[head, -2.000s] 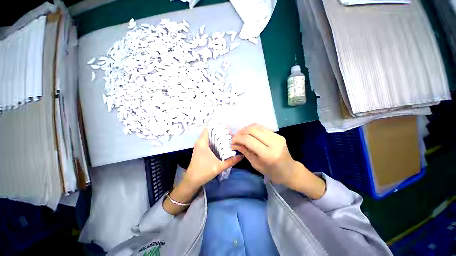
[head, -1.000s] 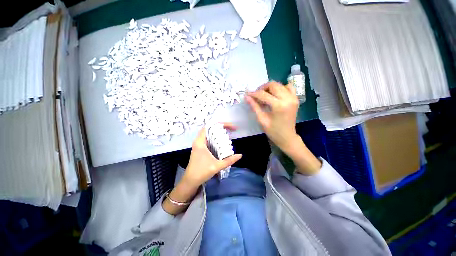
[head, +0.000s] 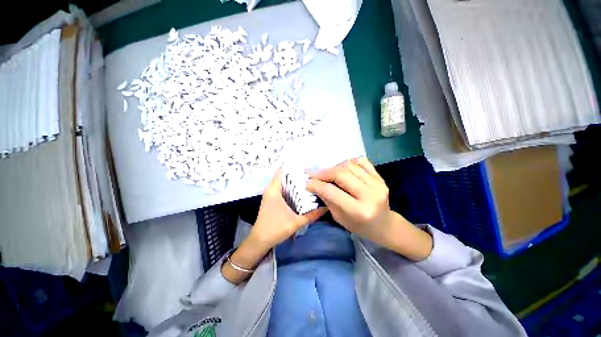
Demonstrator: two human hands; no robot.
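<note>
My left hand (head: 273, 214) holds a bundle of narrow white strips (head: 298, 191) at the near edge of the work board, with dark gaps showing between the strips. My right hand (head: 359, 197) is at the right side of the bundle, thumb and fingertips together at its end. Its fingertips seem to pinch a small white piece, but it is too small and bright to tell clearly. Small white leaf-shaped pieces (head: 217, 112) lie in a large heap on the work board (head: 142, 201).
A glue bottle (head: 393, 113) stands upright right of the board. A crumpled white cloth (head: 333, 20) lies at the far edge. Stacks of white strips stand at left (head: 39, 197) and right (head: 514, 72). A blue crate (head: 491, 210) with tan cardboard is below the right stack.
My right hand was out over the board near the heap's right edge one second ago; it has come back to the bundle. My left hand still holds the bundle. The view has shifted slightly.
</note>
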